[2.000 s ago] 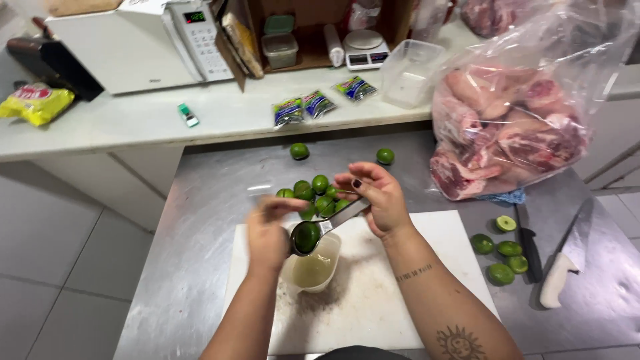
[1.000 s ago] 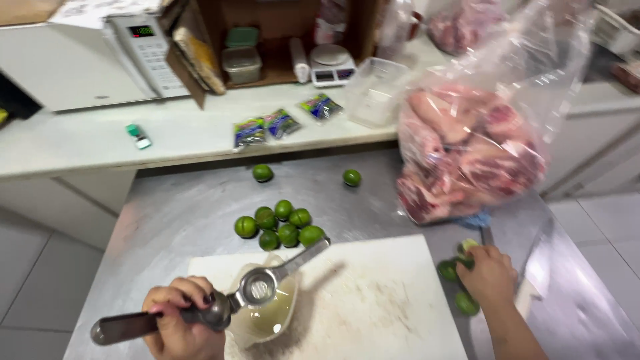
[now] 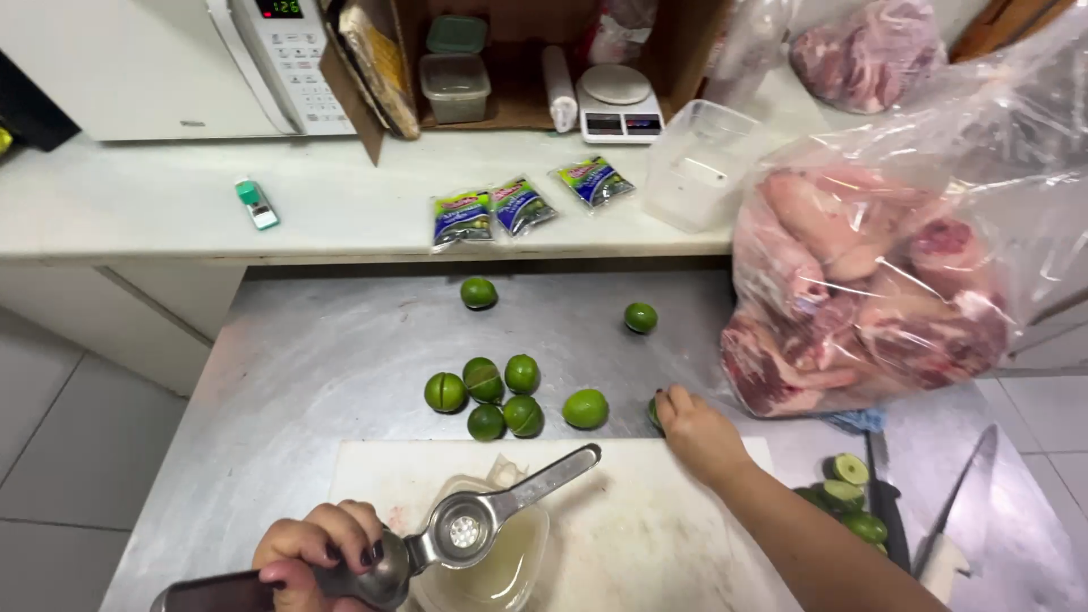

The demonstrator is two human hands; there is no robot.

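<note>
My left hand holds a metal citrus squeezer, hinged apart, its perforated cup above a plastic container of pale juice. With its fingertips, my right hand grips a green lime, mostly hidden, just beyond the far edge of the white cutting board. Left of it a lime lies alone, and beside that a cluster of limes, some with a cut line across them. Two more limes lie farther back. Cut lime pieces rest right of the board.
A plastic bag of raw meat stands at the right. A white-handled knife and a black-handled knife lie near the cut limes. On the counter behind are seasoning packets, a clear tub, a kitchen scale and a microwave.
My right hand has moved from the cut limes at the right to the board's far edge, where it grips a lime. The squeezer, closed over a lime two seconds ago, is now spread apart.
</note>
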